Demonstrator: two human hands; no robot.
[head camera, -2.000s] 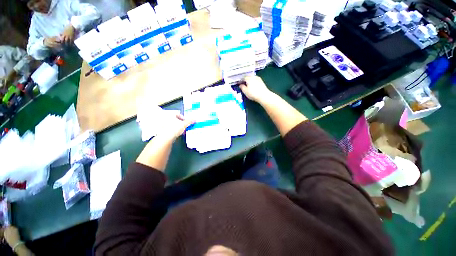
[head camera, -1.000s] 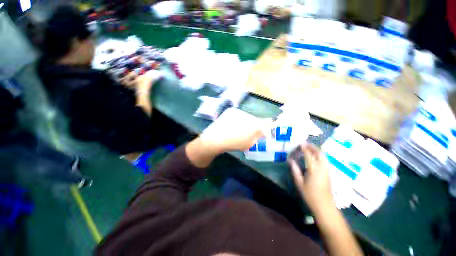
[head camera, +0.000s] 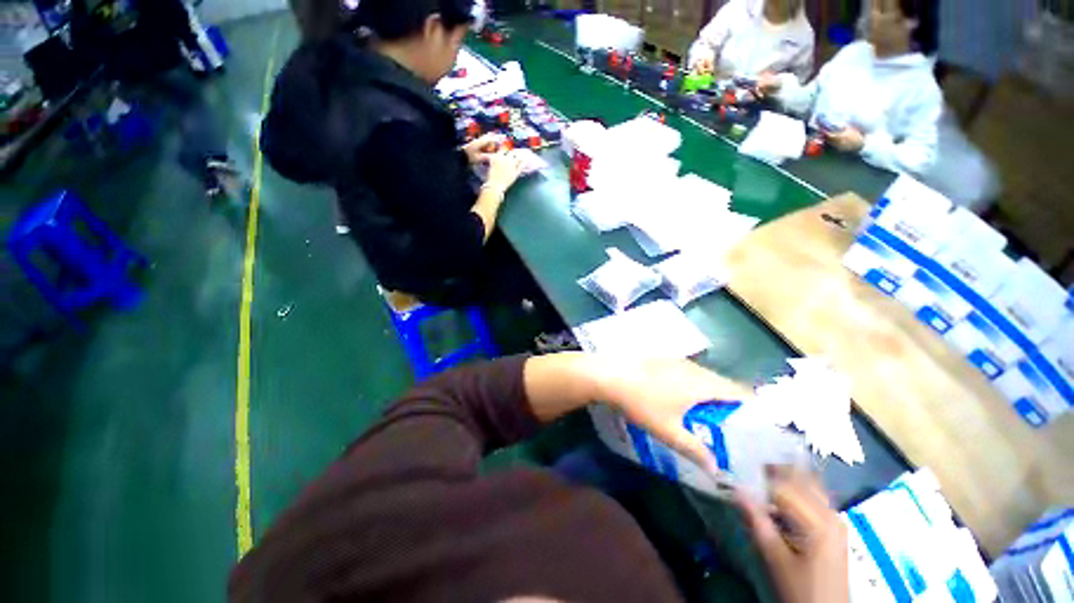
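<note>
A white carton with blue print (head camera: 754, 448) is held between my two hands over the bench's near edge; it is blurred and looks opened out. My left hand (head camera: 671, 406) holds it from the left and above. My right hand (head camera: 801, 530) is at its right end, fingers bent against it; the fingertips are blurred. Flat white and blue cartons (head camera: 913, 542) lie right of my right hand. White paper inserts (head camera: 824, 406) lie in a loose heap just beyond the held carton.
A flat pale bag (head camera: 642, 332) and puffy bubble bags (head camera: 620, 280) lie beyond my left hand. Erected cartons (head camera: 972, 295) stand in a row on the tan board (head camera: 813, 265). A person in black (head camera: 400, 153) sits at the bench's left side; others in white sit across. A blue stool (head camera: 442, 342) stands below.
The view has swung left from the carton stacks towards the seated person. My hands, earlier at the flat carton pile, now hold one carton together. My right hand has come against the carton's end.
</note>
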